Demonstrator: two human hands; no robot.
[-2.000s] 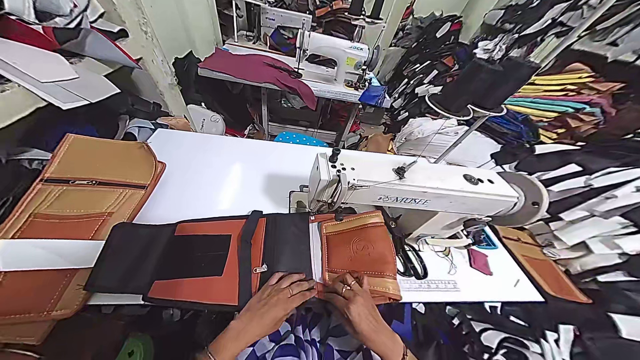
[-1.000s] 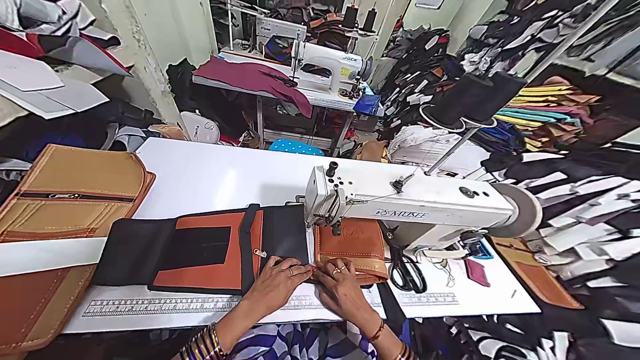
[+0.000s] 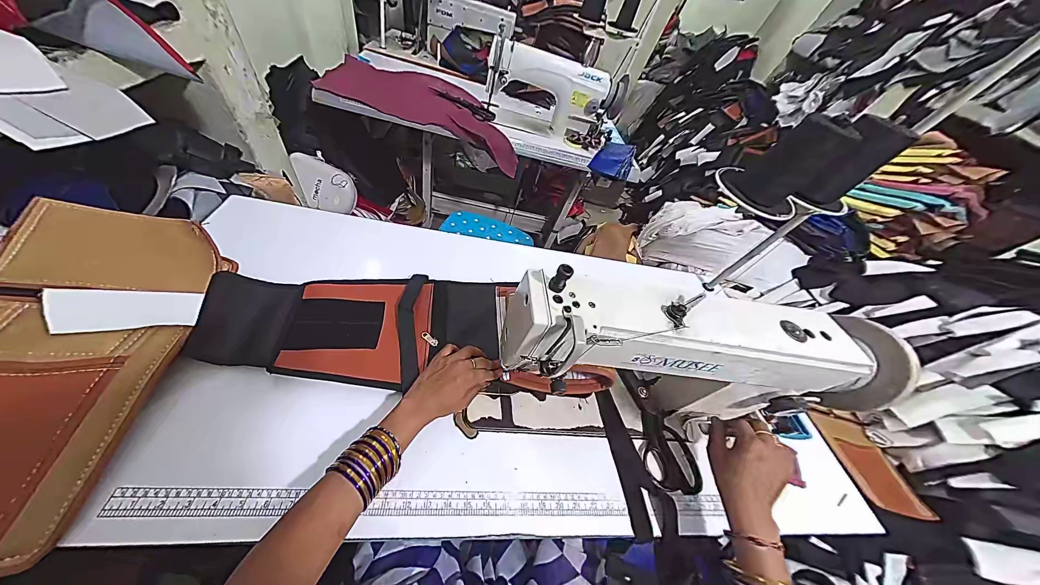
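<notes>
A white industrial sewing machine stands on the white table. Under its needle end lies the right part of a long black and rust-brown leather-like piece with a zipper pull. My left hand rests on this piece's lower edge, just left of the presser foot, fingers pressing on it rather than gripping. My right hand is below the machine's arm at the right, its fingertips at the machine's lower body; what they touch is partly hidden. Black-handled scissors lie to the left of that hand.
A ruler strip runs along the table's front. Tan and brown panels with a white strip lie at the left, another brown panel at the right. Behind stand black thread cones and a second sewing machine. Fabric strips pile up at the right.
My right hand has left the brown end of the piece and moved right, beneath the machine's arm. My left hand stays on the piece, whose brown end is now further in under the machine head.
</notes>
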